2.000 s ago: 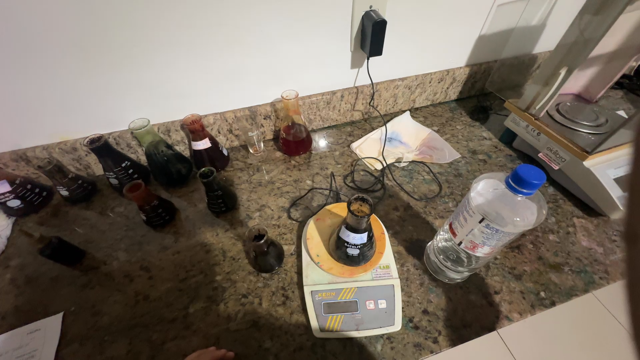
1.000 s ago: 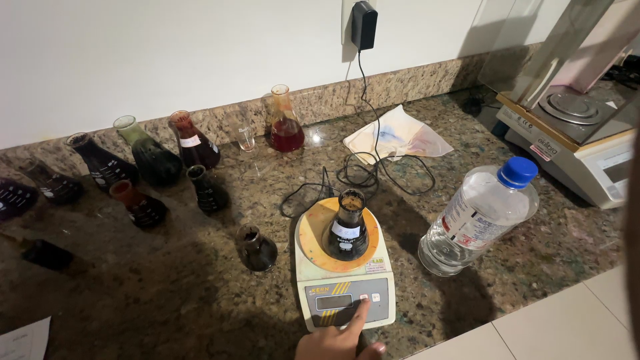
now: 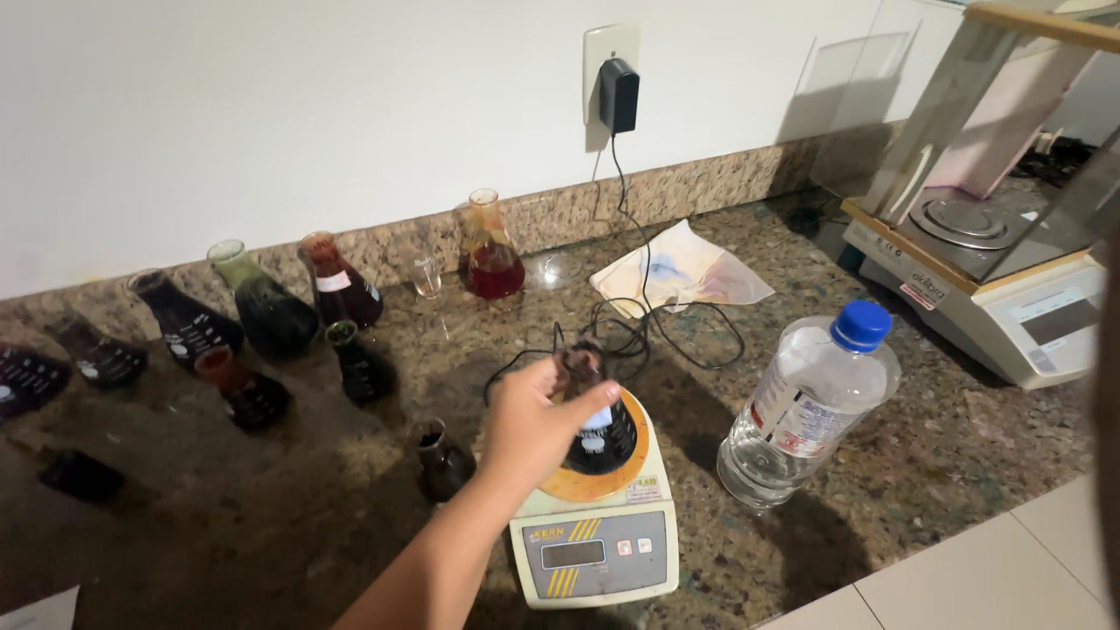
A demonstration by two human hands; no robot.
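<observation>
My left hand (image 3: 560, 407) reaches in from the bottom, its fingers and thumb around the neck of a small Erlenmeyer flask (image 3: 602, 446). The flask holds dark contents, bears a white label and stands on the orange round pan of a Kern balance (image 3: 590, 560). The fingers partly hide its neck. Left of the balance, close to my forearm, stands a smaller dark flask (image 3: 444, 464). A large clear plastic bottle (image 3: 792, 420) with a blue cap and clear liquid is to the right. My right hand is out of view.
Several flasks of dark, green and red liquids, among them a green-necked one (image 3: 271, 311), line the left side. A small glass beaker (image 3: 427, 278) and a red-liquid flask (image 3: 495, 262) stand by the wall. Behind are a stained cloth (image 3: 682, 271) and black cable; a glass-cased balance (image 3: 971, 289) is right.
My left hand had a finger on the balance's button panel one second ago; it has moved up to the flask on the pan and taken hold of its neck.
</observation>
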